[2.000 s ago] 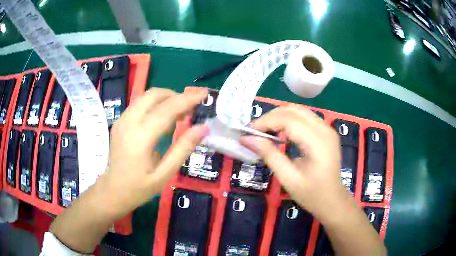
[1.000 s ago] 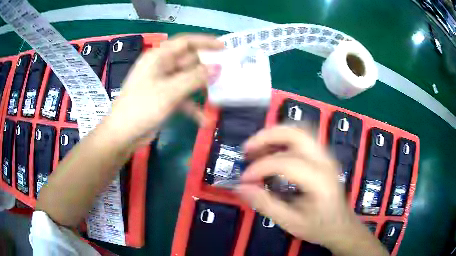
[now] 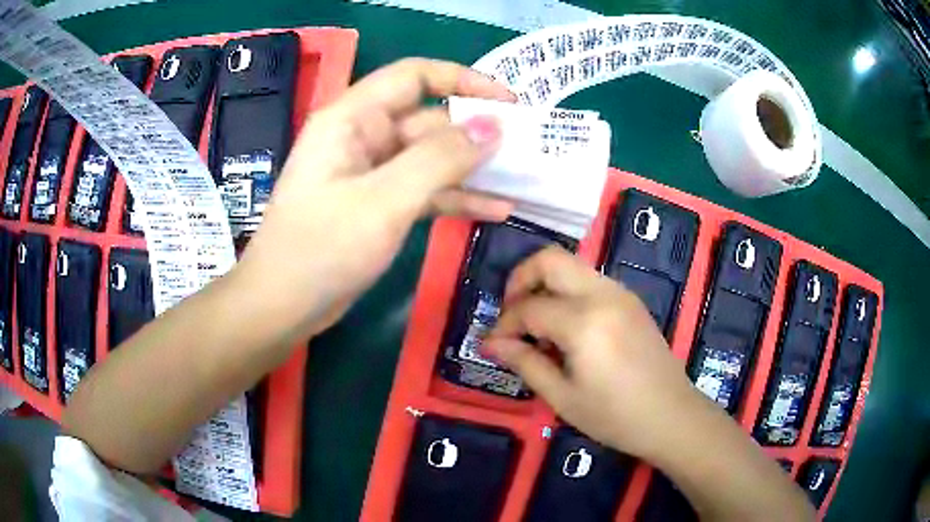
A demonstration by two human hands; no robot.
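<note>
My left hand (image 3: 357, 173) holds a folded stack of white label strip (image 3: 546, 168) between thumb and fingers, with a little dark print on its top. A printed loop of strip runs from it to the white label roll (image 3: 760, 133) on the bench. My right hand (image 3: 581, 347) is over the black phone (image 3: 500, 267) in the upper left slot of the red-orange tray (image 3: 403, 449). Its thumb and index finger are close together at the battery bay. Whether a label is between them cannot be told.
A second red-orange tray (image 3: 328, 76) with black phones is at left. A wide barcode strip (image 3: 189, 224) lies across it. A pale strip (image 3: 877, 184) crosses the green surface behind the roll. Dark objects are at the upper right edge.
The view has shifted, and tray and roll sit further right. My left hand now holds the folded strip up above the first phone. My right hand has moved from the strip down to that phone's bay.
</note>
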